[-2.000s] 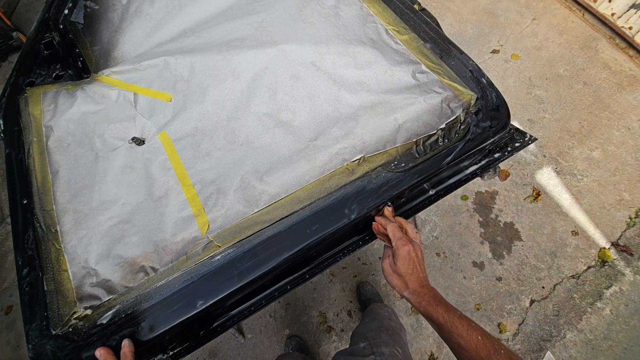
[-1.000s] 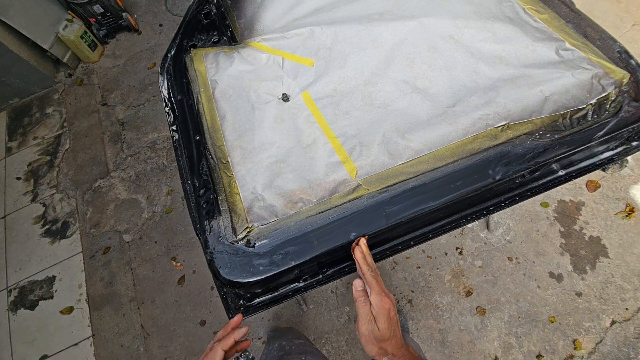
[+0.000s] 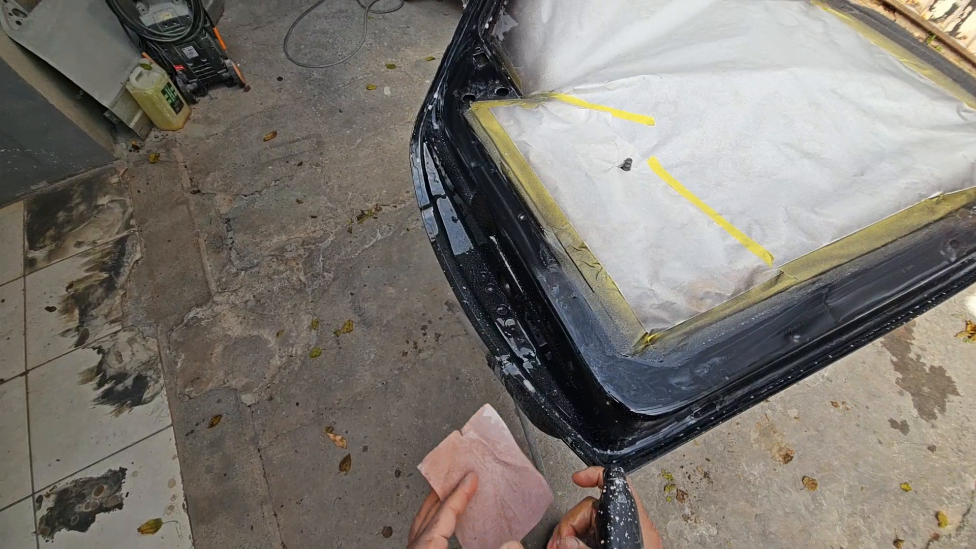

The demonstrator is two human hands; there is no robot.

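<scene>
A black vehicle door panel [image 3: 732,381], wet and speckled, spans the right side, its lower corner just above my hands. Whitish masking film [image 3: 717,99] covers its middle, edged with yellow masking tape [image 3: 549,221]. At the bottom centre my left hand [image 3: 442,518] holds a pinkish square sheet [image 3: 499,484], which looks like sandpaper, with the fingers at its left edge. Below the panel's corner my right hand [image 3: 579,522] grips a black, white-speckled object [image 3: 619,511] shaped like a handle; its lower part is cut off by the frame, so its kind is unclear.
Concrete floor [image 3: 305,320] with scattered leaves surrounds the panel. Stained white tiles [image 3: 84,457] lie at the left. A yellowish plastic jug [image 3: 158,97] stands at the upper left beside a black machine with a coiled hose [image 3: 191,53]. A thin cable [image 3: 328,64] loops on the floor.
My right hand has left the panel's lower edge and now holds the black object. The pinkish sheet has come into view in my left hand. The view has swung left.
</scene>
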